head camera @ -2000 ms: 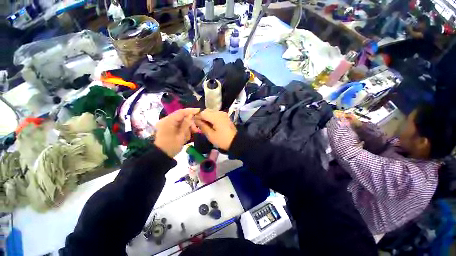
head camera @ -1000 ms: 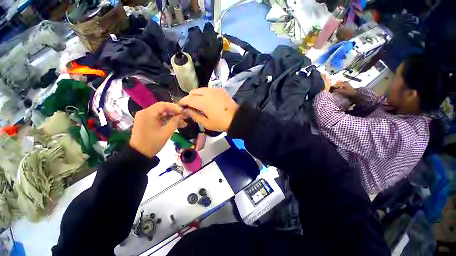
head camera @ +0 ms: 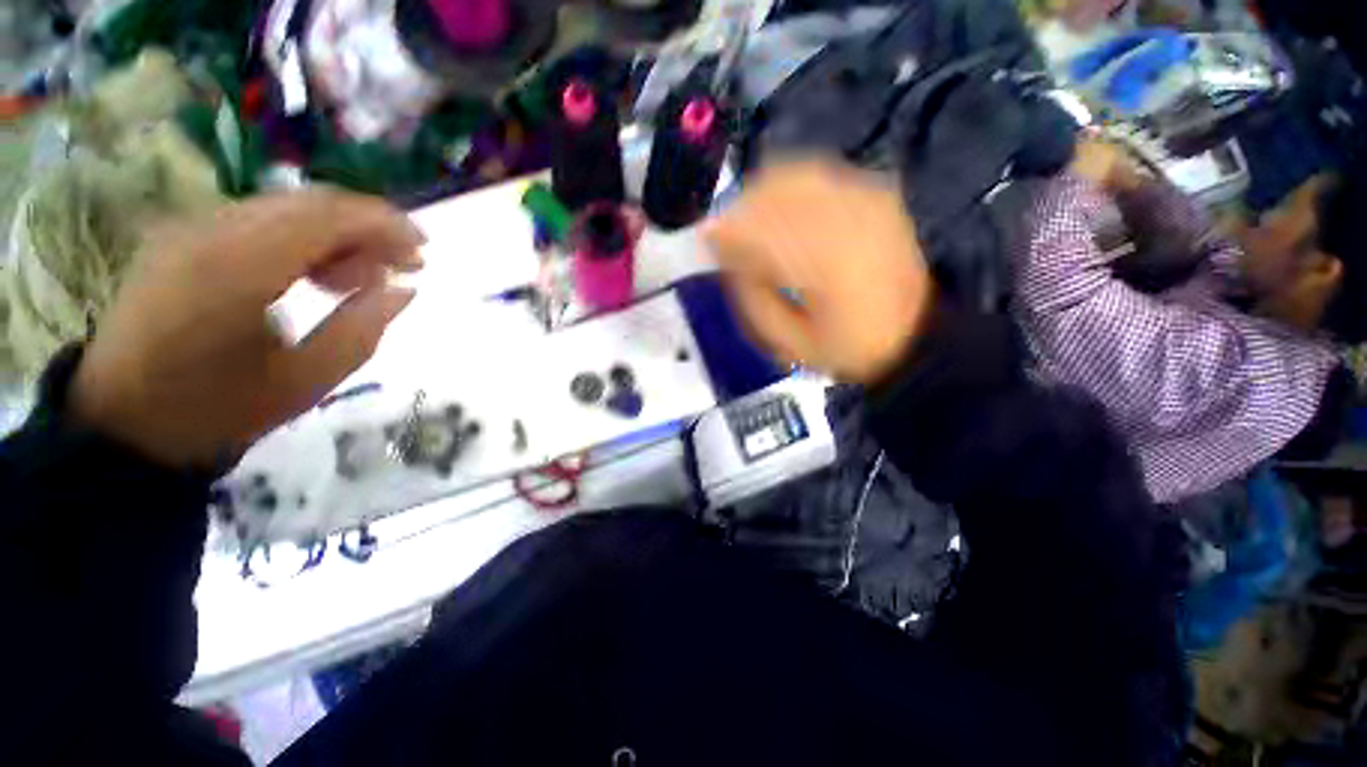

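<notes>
My left hand (head camera: 248, 322) is blurred, held over the left part of the white sewing machine (head camera: 495, 397), with thumb and fingers apart. No thing shows in it. My right hand (head camera: 825, 270) is strongly blurred, above the machine's dark-blue end; its fingers point left and I cannot tell whether it pinches a thread. The hands are wide apart. A magenta thread cone (head camera: 604, 270) stands behind the machine, with a green cone (head camera: 546, 211) beside it. Two dark cones with pink tops (head camera: 585, 143) stand behind them.
A control box (head camera: 762, 445) sits at the machine's right end. Red-handled scissors (head camera: 552, 481) lie at its near side. Khaki fabric (head camera: 113, 210) is heaped at left, dark garments (head camera: 900, 113) behind. A person in a checked shirt (head camera: 1162, 352) sits at right.
My hands were together at the fingertips above the cones. They have parted, the left one to the left and the right one to the right. The view has tipped down towards the machine.
</notes>
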